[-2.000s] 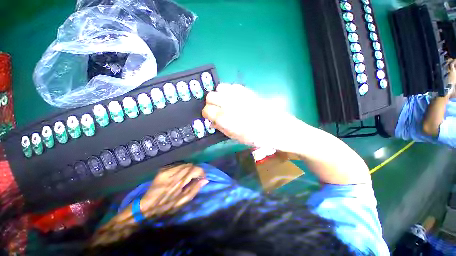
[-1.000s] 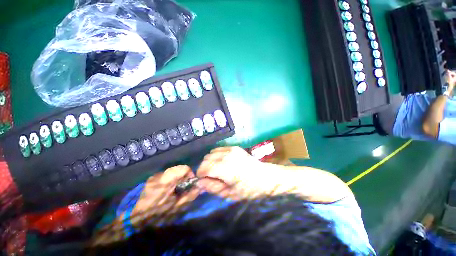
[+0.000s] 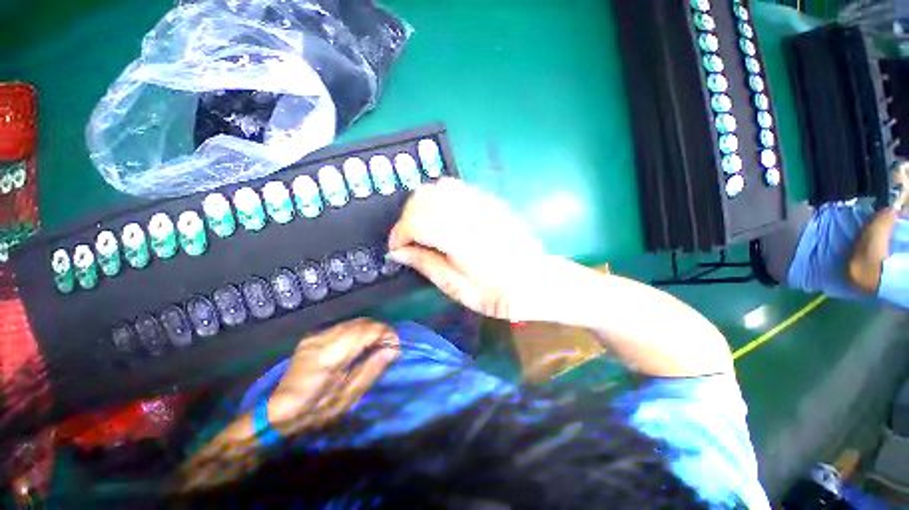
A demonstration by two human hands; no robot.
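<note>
The long black foam tray (image 3: 229,234) lies slanted in front of me. Its far row holds several green circuit boards (image 3: 249,207) with pale round tops. Its near row shows several dark oval housings (image 3: 287,285). My right hand (image 3: 463,244) is over the right end of the near row, fingertips together at a slot; whether it holds a part is hidden. My left hand (image 3: 334,371), with a blue wrist band, is near my body below the tray, fingers curled and blurred; I cannot tell if it holds anything.
A clear plastic bag (image 3: 164,129) with dark parts lies behind the tray. Red bubble wrap (image 3: 20,204) is at the left. Stacked foam trays (image 3: 683,149) stand at the right. A cardboard box (image 3: 553,349) is partly behind my right arm. Another person's blue sleeve (image 3: 827,239) shows at far right.
My right hand has moved from beside my left hand, where a small part was between them, up to the tray's right end. My left hand now stands apart from it.
</note>
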